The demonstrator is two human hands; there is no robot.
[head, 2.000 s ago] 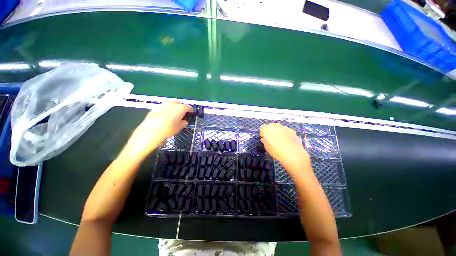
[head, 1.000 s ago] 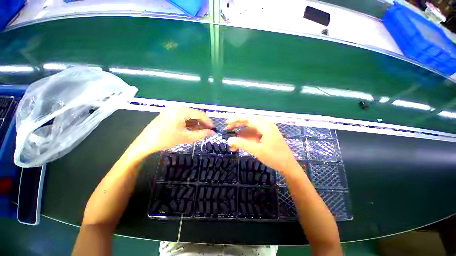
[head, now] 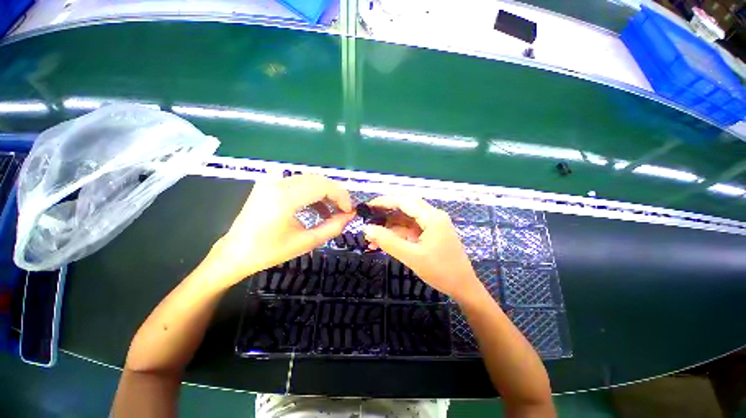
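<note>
A small black part [head: 374, 215] is held between my two hands above the upper part of the blister tray. My right hand [head: 417, 241] grips it with thumb and fingers. My left hand [head: 286, 214] has its thumb and fingertip at the part's left end; whether it pinches a separate small piece is too small to tell. The clear blister tray [head: 525, 284] lies below, its left and middle front pockets filled with slanted black pieces [head: 352, 325]. A short row of pieces shows partly under my hands.
A crumpled clear plastic bag [head: 98, 180] lies left, above a phone-like slab [head: 41, 314]. A white rail [head: 589, 206] separates the dark work surface from the green belt [head: 458, 94], which carries a small dark part [head: 563, 168]. Blue crates [head: 683, 65] stand across it.
Both hands, apart two seconds ago, have come together over the tray. The black part now shows more clearly between the fingertips. The dark part on the belt has moved left.
</note>
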